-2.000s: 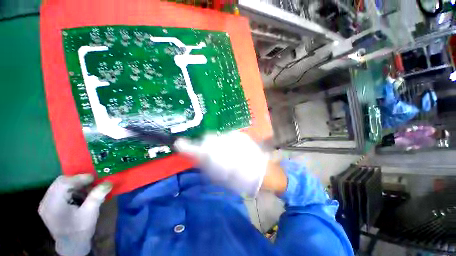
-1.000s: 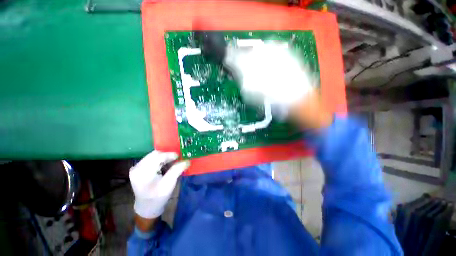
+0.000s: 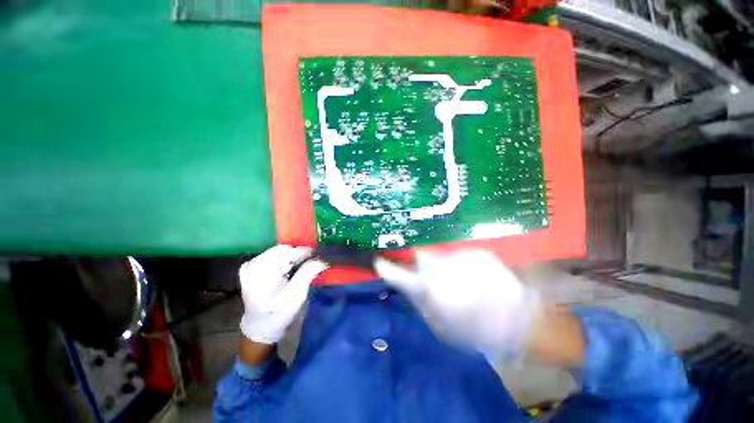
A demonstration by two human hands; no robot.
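Observation:
A green circuit board (image 3: 496, 165) with a white angular track lies on an orange-red mat (image 3: 564, 149), solder side up. My right hand (image 3: 471, 297), in a white glove and blurred, holds a black brush (image 3: 347, 255) at the near edge of the board and mat. My left hand (image 3: 277, 289), also in a white glove, is at the near left corner of the mat, its thumb and fingers around that edge. The brush's far end lies close to my left fingertips; whether they touch cannot be told.
The green bench top (image 3: 140, 132) extends to the left. Metal rails (image 3: 661, 49) run at the upper right. A round shiny-rimmed object (image 3: 136, 297) is below the bench at the lower left. Dark upright panels (image 3: 723, 372) stand at the lower right.
My right hand with the brush has moved from over the upper part of the board to its near edge, uncovering the board. My left hand stays at the corner. The view has shifted left.

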